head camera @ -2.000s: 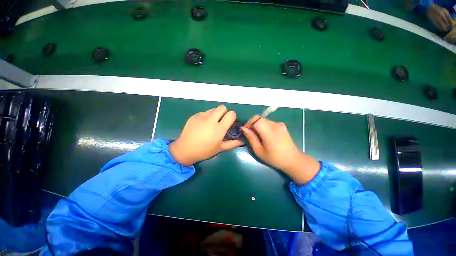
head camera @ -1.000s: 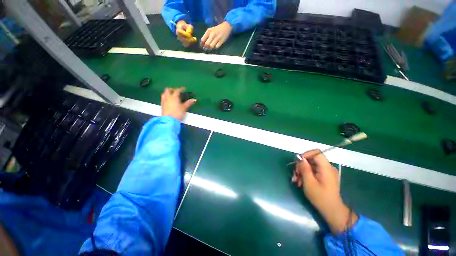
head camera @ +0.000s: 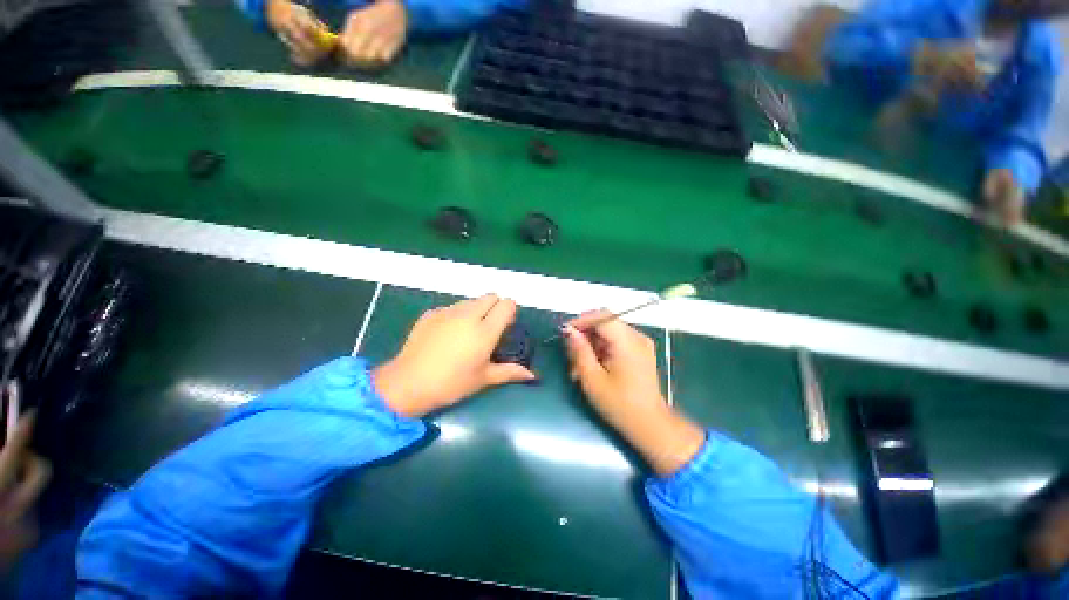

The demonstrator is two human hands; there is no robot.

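My left hand holds a round black unit between thumb and fingers above the dark green bench. My right hand is just right of it and holds a thin silver tool with a pale cream end. The cream end points up and right over the white rail. The tool's tip is near the unit's right side; I cannot tell whether they touch. My fingers hide part of the unit.
The green belt carries several black discs beyond the white rail. A silver strip and a glossy black rectangle lie at right. Black trays stand at left. Workers' hands show across the belt and at both side edges.
My left hand has come back from the belt with a black unit and is beside my right hand. My right hand still holds the tool. The view has shifted.
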